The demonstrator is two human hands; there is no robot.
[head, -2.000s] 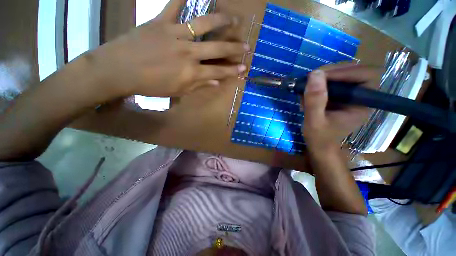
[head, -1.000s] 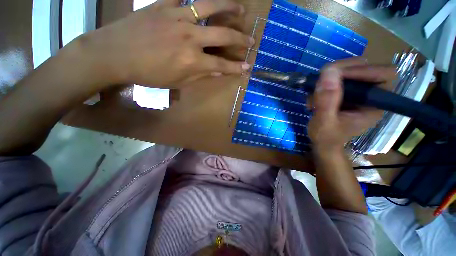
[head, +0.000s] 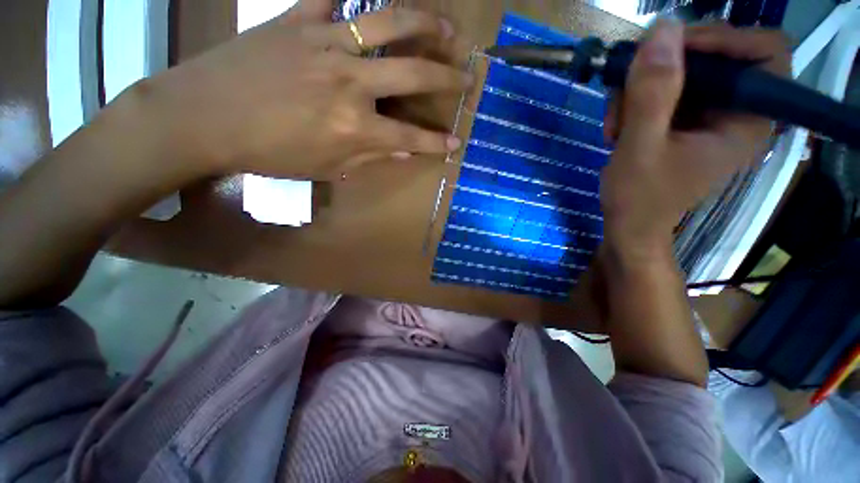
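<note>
The blue cell string with pale lines lies on the brown board. Thin silvery ribbon runs along its left edge. My right hand holds the black soldering iron, its metal tip at the string's upper left corner, by the ribbon end. My left hand lies palm down left of the string, fingers spread, with fingertips on or beside the ribbon. Whether these fingers grip anything cannot be told; they look to press from above. My right hand and the iron hide the string's upper right part.
Loose silvery ribbons and white strips lie right of my right hand. More ribbon shows above my left hand. White strip stacks are at the left. A black stand and yellow sponge are at right. Another person's sleeve shows lower right.
My right hand has moved the iron up along the string's left edge, from the middle to the upper corner. My left hand has stayed nearly in place beside the ribbon.
</note>
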